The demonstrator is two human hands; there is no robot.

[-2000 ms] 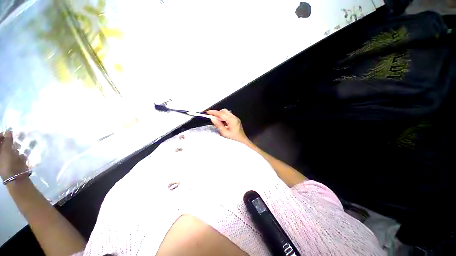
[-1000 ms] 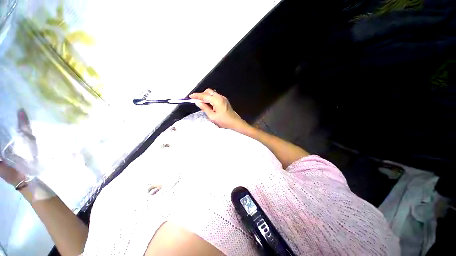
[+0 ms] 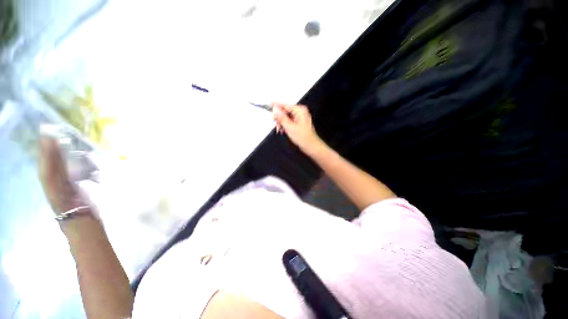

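A large clear plastic bag [image 3: 37, 205] lies on the left of the white table, crinkled and blurred, with yellow-gold print [image 3: 93, 118] showing on or through it. My left hand [image 3: 59, 171], with a bracelet, is at the bag, its fingers blurred and partly lost in glare; its grip cannot be told. My right hand [image 3: 294, 121] holds a thin brush [image 3: 260, 106] by its handle end at the table's near edge. The brush's dark head [image 3: 199, 88] points left over the table, right of the bag; the middle of its handle is washed out by glare.
The white table [image 3: 249, 68] has a dark round spot [image 3: 312, 28] toward the back. Dark garments [image 3: 398, 106] with gold print are at the right, beside the table. Pale cloth or plastic [image 3: 507, 274] lies lower right. A black device [image 3: 311, 283] hangs on my pink top.
The view has shifted. My left hand has moved right and up, and the bag's folds have changed around it. My right hand has moved up and right with the brush, still holding it.
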